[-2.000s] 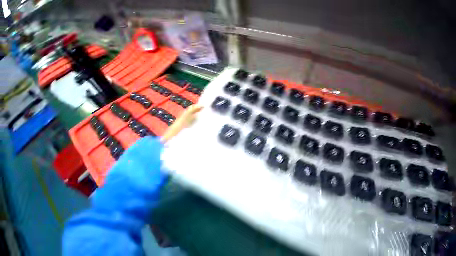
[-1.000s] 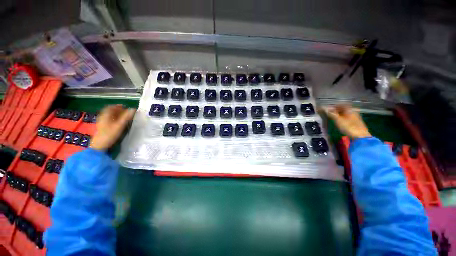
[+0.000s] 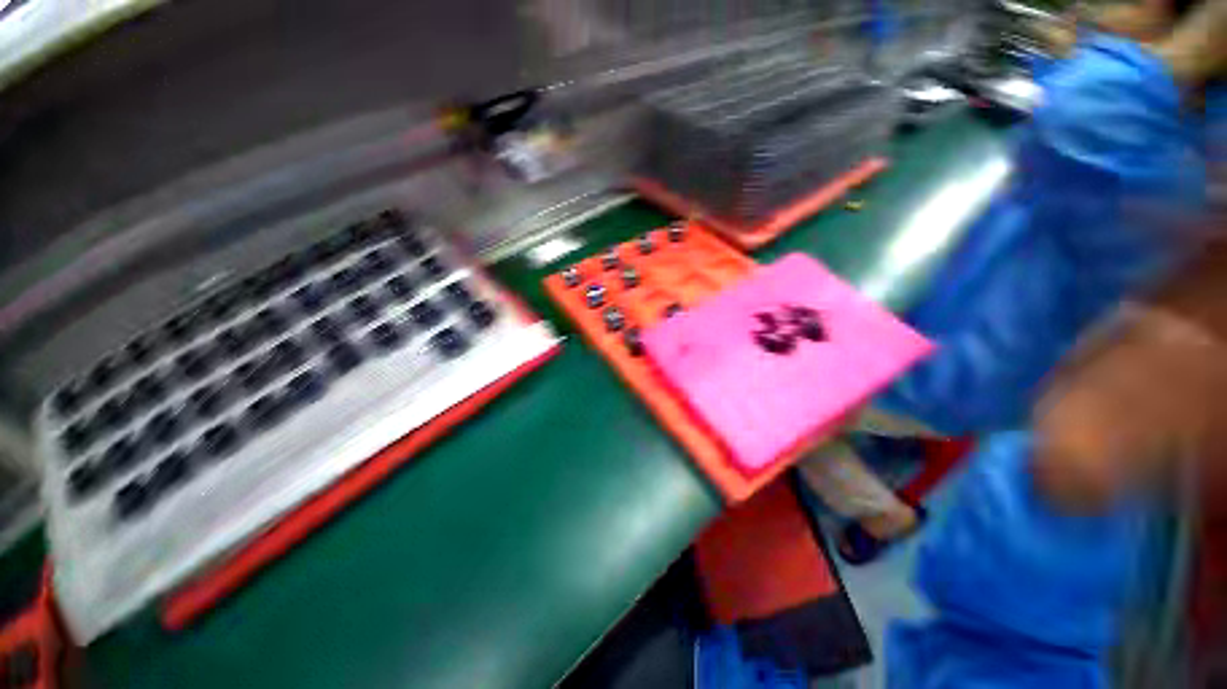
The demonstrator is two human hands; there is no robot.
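Note:
The white-translucent blister tray point(image 3: 128, 565) lies at the left, with rows of black housings point(image 3: 276, 364) on it and a bare strip along its near side. An orange edge point(image 3: 269, 564) shows beneath it. The pink mat point(image 3: 754, 397) lies over part of the orange compartment tray point(image 3: 673, 400). A small pile of black parts point(image 3: 790, 329) is on the mat. Some tray pockets hold housings point(image 3: 595, 295). Neither of my hands can be made out; the picture is blurred.
A tall grey stack of clear trays point(image 3: 767, 141) stands on an orange tray point(image 3: 821, 189) behind. At the right are people in blue smocks point(image 3: 989, 283), with a blurred brown shape point(image 3: 1124, 411). Another orange tray point(image 3: 41, 633) shows at the lower left. A dark tool hangs at the back.
The view has swung right, bringing in the whole pink mat, the stack and the people. My hands, one at each side of the blister tray a second ago, no longer show there.

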